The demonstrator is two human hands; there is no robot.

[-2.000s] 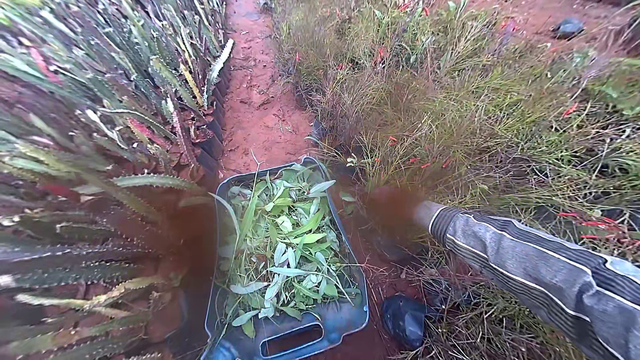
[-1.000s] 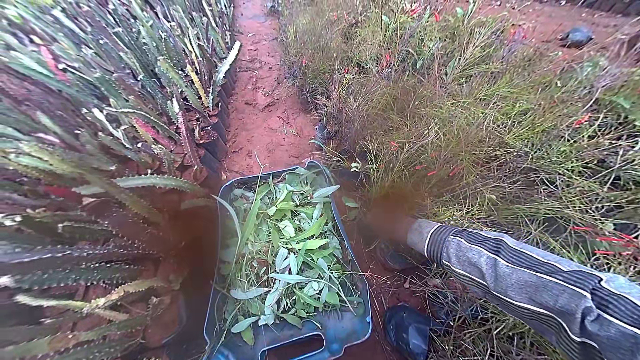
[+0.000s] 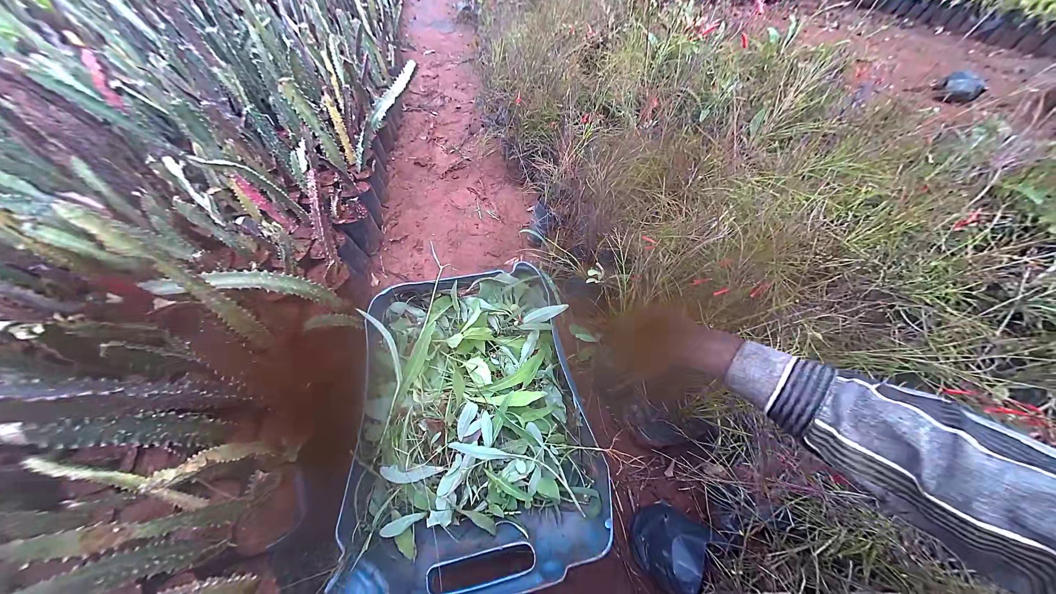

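A blue plastic container with a slot handle (image 3: 569,536) lies on the red soil, filled with loose green leaves and thin stems (image 3: 487,404). My right hand (image 3: 660,342), below a grey striped sleeve, reaches in from the right beside the container, near the edge of the grassy plants (image 3: 742,214). A brown blur covers its fingers, so I cannot tell whether they hold anything. Another brown blur lies over the spiny plants left of the container; my left hand cannot be made out there.
Spiny cactus-like plants (image 3: 272,280) in black grow bags (image 3: 359,235) crowd the left side. A red dirt path (image 3: 450,165) runs ahead between the beds. A dark boot or bag (image 3: 670,544) is at the lower right, and a dark stone-like object (image 3: 961,86) at upper right.
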